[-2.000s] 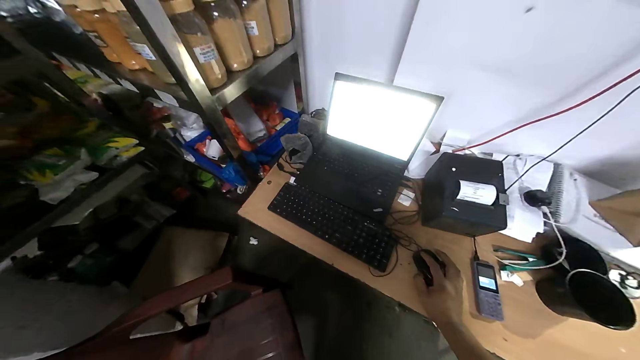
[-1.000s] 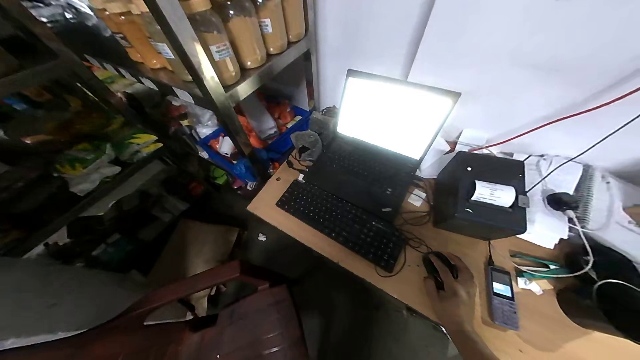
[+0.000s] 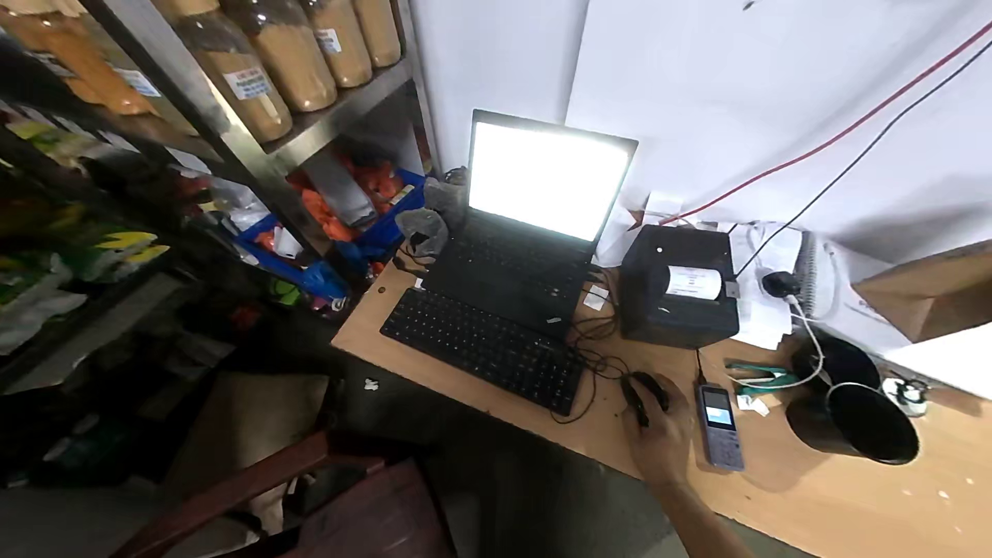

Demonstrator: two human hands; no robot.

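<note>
My right hand [image 3: 659,434] rests over a black computer mouse [image 3: 645,394] near the front edge of the wooden desk. Just right of the hand lies a keypad mobile phone [image 3: 721,426] with its small screen lit. A black keyboard [image 3: 480,349] is to the left of the mouse, in front of an open black laptop [image 3: 504,271] whose screen glows white. Behind the mouse sits a black receipt printer [image 3: 678,310] with a printed paper slip [image 3: 694,282] coming out of its top. My left hand is out of view.
Black cups [image 3: 852,422] and green-handled pliers [image 3: 763,378] are at the right. Loose cables [image 3: 601,353] lie between keyboard and printer. Metal shelving [image 3: 341,116] with filled jars [image 3: 291,58] and blue bins [image 3: 271,252] stands left. A dark red chair [image 3: 372,511] is in front of the desk.
</note>
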